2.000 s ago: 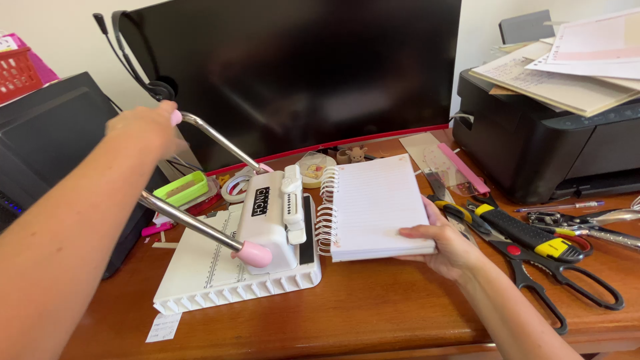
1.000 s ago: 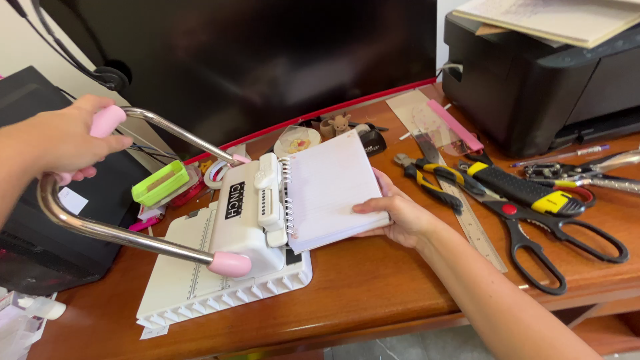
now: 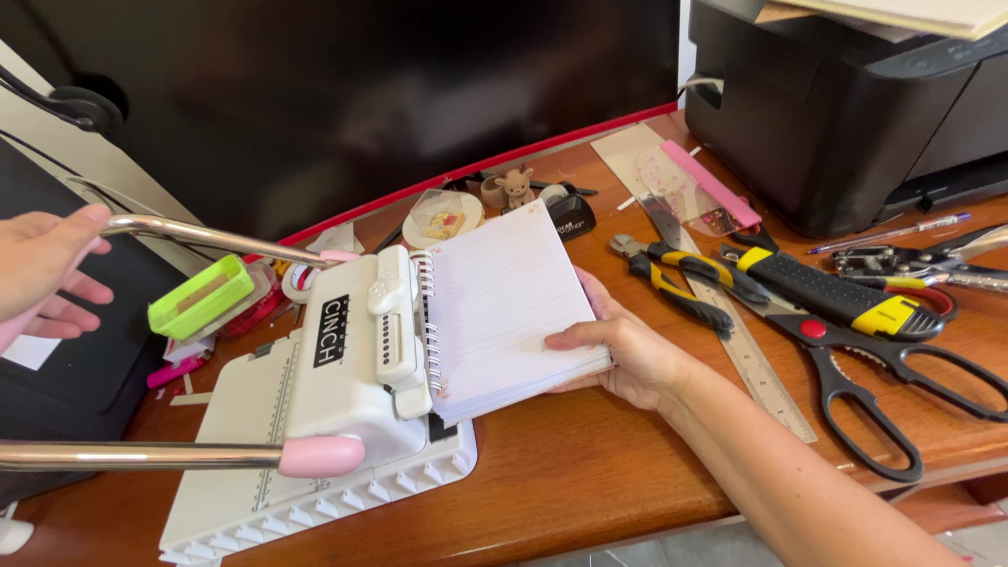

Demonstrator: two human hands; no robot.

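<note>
A white Cinch binding machine point(image 3: 346, 346) stands on the wooden desk, its metal lever point(image 3: 213, 236) swung out to the left. My left hand point(image 3: 47, 272) is at the lever's far left end, fingers partly spread, with part of the pink grip under the palm; how firmly it holds is unclear. My right hand point(image 3: 622, 346) grips the right edge of a lined-paper notebook point(image 3: 504, 307), thumb on top. The notebook's white wire binding point(image 3: 430, 323) lies along its left side, against the machine's right side.
Scissors point(image 3: 815, 331), a utility knife point(image 3: 835, 291), cutting pliers point(image 3: 677, 276) and a metal ruler point(image 3: 748, 362) lie right of my right hand. A black printer point(image 3: 827, 110) stands behind them. A dark monitor point(image 3: 394, 94) is at the back, and a green container point(image 3: 201, 295) sits left of the machine.
The lever has swung down to the left with my left hand. The notebook in my right hand has moved closer against the machine. The view has tilted down and come nearer.
</note>
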